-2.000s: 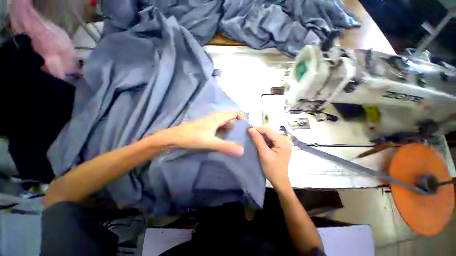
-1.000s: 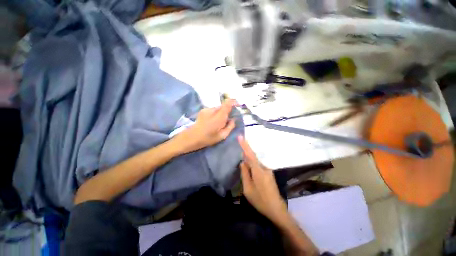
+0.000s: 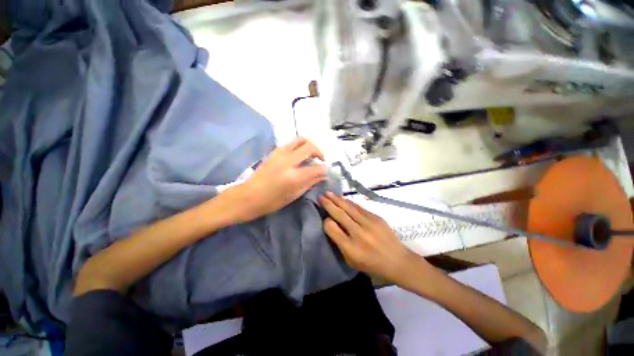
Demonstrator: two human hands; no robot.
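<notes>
A large blue-grey garment [image 3: 201, 132] spreads over the left of the machine table and down onto my lap. My left hand [image 3: 281, 177] grips its edge close to the needle area, fingertips together on the cloth. My right hand [image 3: 358, 233] lies on the garment just below, its fingers nearly straight and pressing the cloth; whether it pinches the cloth is hidden. A narrow grey binding tape [image 3: 445, 213] runs from the orange reel [image 3: 580, 278] to the needle area. The sewing machine head [image 3: 389, 62] stands above, slightly blurred; the needle itself cannot be made out.
A brown pointed tool [image 3: 504, 197] and dark tools [image 3: 549, 149] lie by the reel. A printed scale [image 3: 438, 226] runs along the table's front edge. A black and yellow item [image 3: 499, 117] lies under the machine arm. White patches of pocket cloth [image 3: 236, 181] show beside my left wrist.
The garment edge has moved from in front of the machine up to the needle area. My right hand has shifted from pinching the edge to lying on the cloth. The view has come closer to the machine.
</notes>
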